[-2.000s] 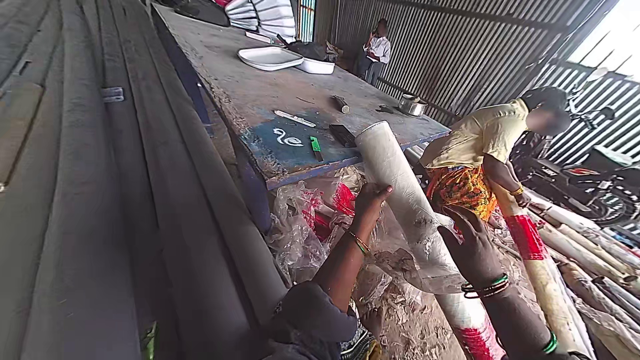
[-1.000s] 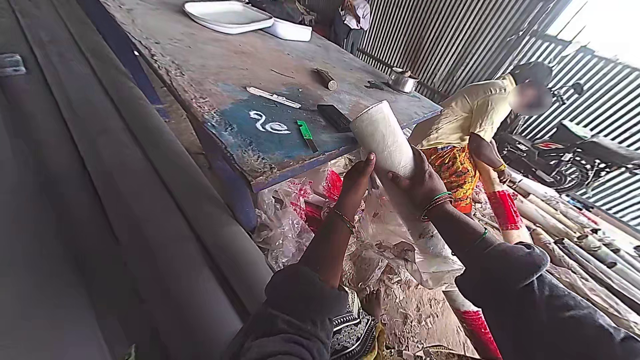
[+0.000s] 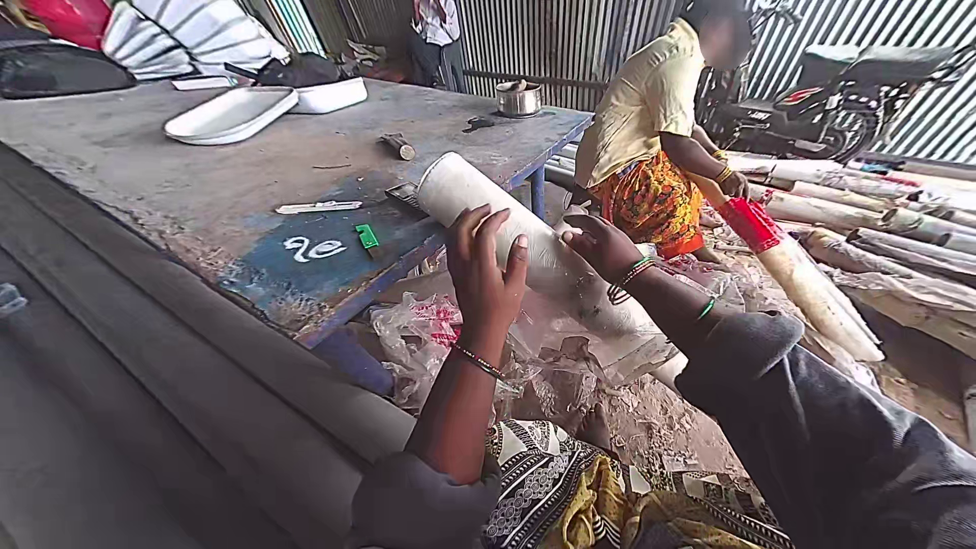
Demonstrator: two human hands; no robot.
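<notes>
A whitish, film-wrapped roll [image 3: 526, 236] slants from the table's near edge down to the right, its round end raised beside the tabletop. My left hand [image 3: 488, 267] is at its near side, fingers raised and apart, near or against its surface. On the far side is my right hand [image 3: 602, 248], fingers bent, the tips by the wrap; whether they pinch the film is not clear. Crumpled clear plastic [image 3: 534, 358] hangs and lies about the lower part. Near the roll's end, a green cutter or clip [image 3: 367, 236] and a white knife-like tool [image 3: 319, 207] lie on the table.
The worn table [image 3: 229, 175] carries white trays [image 3: 232, 114], a short cylindrical piece [image 3: 398, 146] and a metal pot [image 3: 518, 99]. Long dark rolls lie at left. Another person [image 3: 648, 114] bends over a red-banded roll [image 3: 801, 267] at right. More rolls and motorcycles [image 3: 823, 107] are behind.
My hands, which were around the roll near its upper end a second ago, are now lower along it, with the left fingers raised. The view has shifted.
</notes>
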